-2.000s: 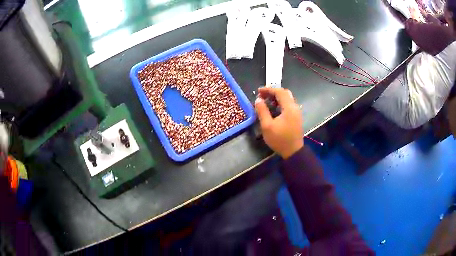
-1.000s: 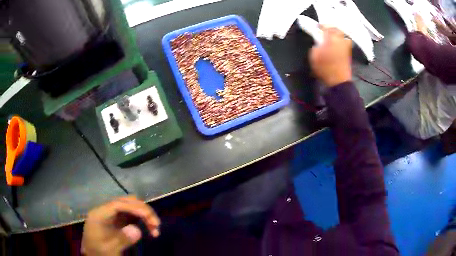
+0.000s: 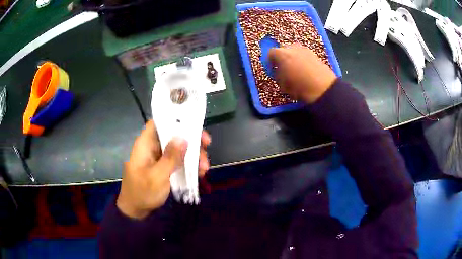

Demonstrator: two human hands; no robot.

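My left hand (image 3: 154, 169) grips a white handle housing (image 3: 180, 119) by its narrower part, thumb on top. The housing's wide head points away from me, over the front of the press base fixture (image 3: 218, 90), and hides part of its white plate. A round recess shows in the head. My right hand (image 3: 301, 71) is over the blue parts tray (image 3: 334, 58), fingertips down at the copper-coloured pieces (image 3: 283, 23) beside the bare blue patch. Whether it holds a piece cannot be seen.
The press's green body and dark upper part (image 3: 162, 15) overhang the fixture. An orange-yellow ring tool with a blue part (image 3: 44, 96) lies left. White housings (image 3: 408, 38) with thin wires lie right of the tray. A black cable (image 3: 134, 93) runs beside the press.
My left hand has come up from the bench edge and now holds a housing at the press. My right hand has moved left from the housing pile to the tray. The view has shifted left.
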